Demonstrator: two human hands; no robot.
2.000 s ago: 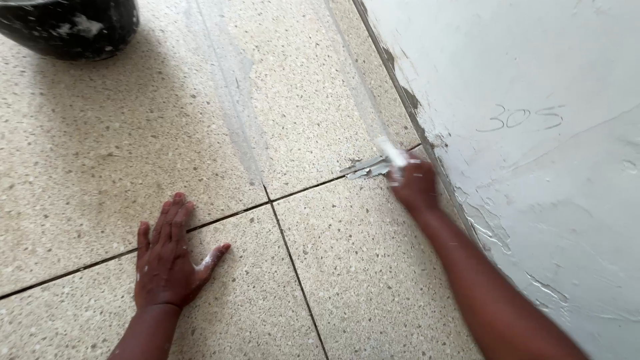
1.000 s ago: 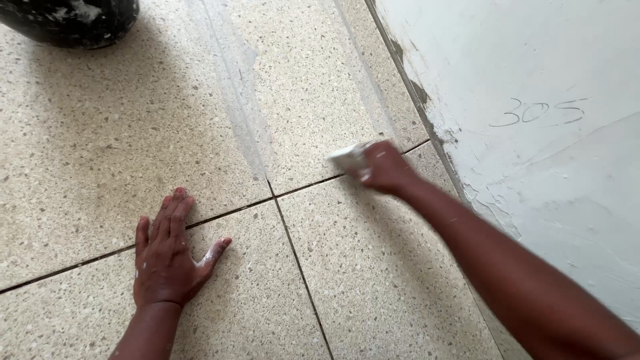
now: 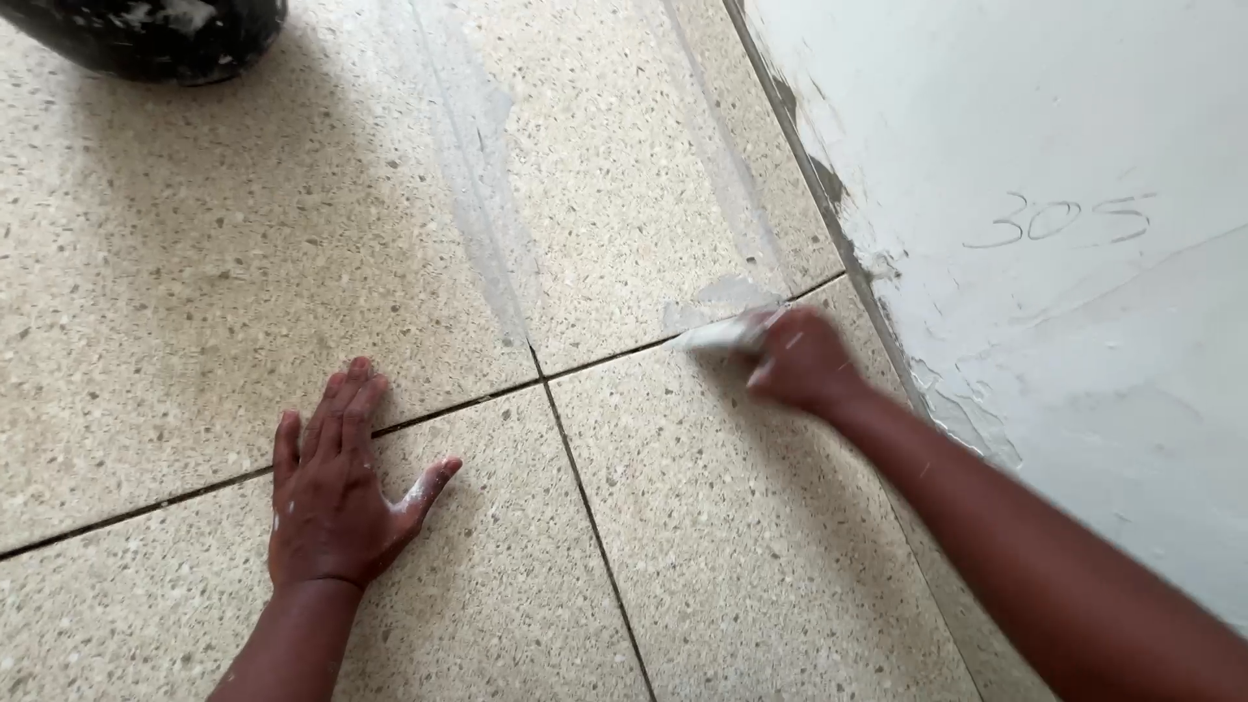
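Note:
My left hand (image 3: pixel 336 487) lies palm down across a dark joint between speckled floor tiles (image 3: pixel 244 292), fingers apart, with white smears on the thumb. In my right hand (image 3: pixel 804 361) is a scraper or putty knife (image 3: pixel 721 334), coated in pale paste and blurred, its end low over the joint near the wall. Part of the tool is hidden by the fingers. A thin patch of wet grey-white grout (image 3: pixel 731 290) lies on the tile just beyond the tool. Two smeared, filled joints run away from me, and the near joints show dark.
A black bucket (image 3: pixel 175 39) with white splashes stands at the upper left. Along the right rises a pale plastered wall (image 3: pixel 1053 127) with handwritten numerals and rough plaster at its base. A narrow dark gap runs between the floor and the wall.
The grey paste seen by the tool two seconds ago is now a thin smear beside the joint. My right hand has moved along the joint with the tool. My left hand has stayed in place.

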